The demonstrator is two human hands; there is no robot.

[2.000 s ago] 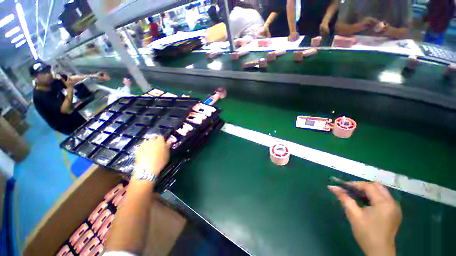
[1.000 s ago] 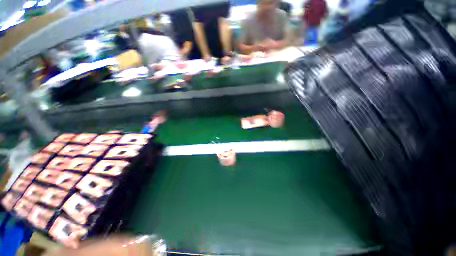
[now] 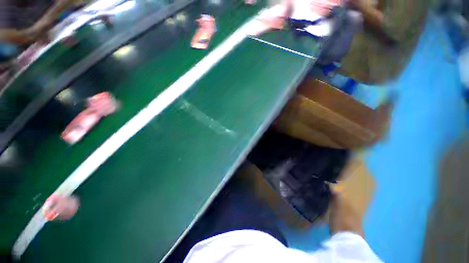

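Observation:
A black blister tray (image 3: 303, 185) is below the bench at the right, blurred. My right hand (image 3: 337, 198) is at its right edge and holds it; the fingers are mostly hidden or blurred. My left hand is not in view. A pink fan head (image 3: 61, 207) stands alone at the lower left, by the white strip (image 3: 149, 111). A joined head and handle (image 3: 88, 118) lies on the green belt beyond the strip. Another pink piece (image 3: 203, 32) lies farther along the belt.
An open cardboard carton (image 3: 329, 115) stands below the bench edge at the right, on the blue floor (image 3: 411, 154). Another person's arm (image 3: 373, 18) and pink parts show at the top. A second line with blurred arms runs at the upper left.
The view has swung to the right. The black tray has moved from over the bench to below its right edge. The full tray stack and my left hand have left the picture.

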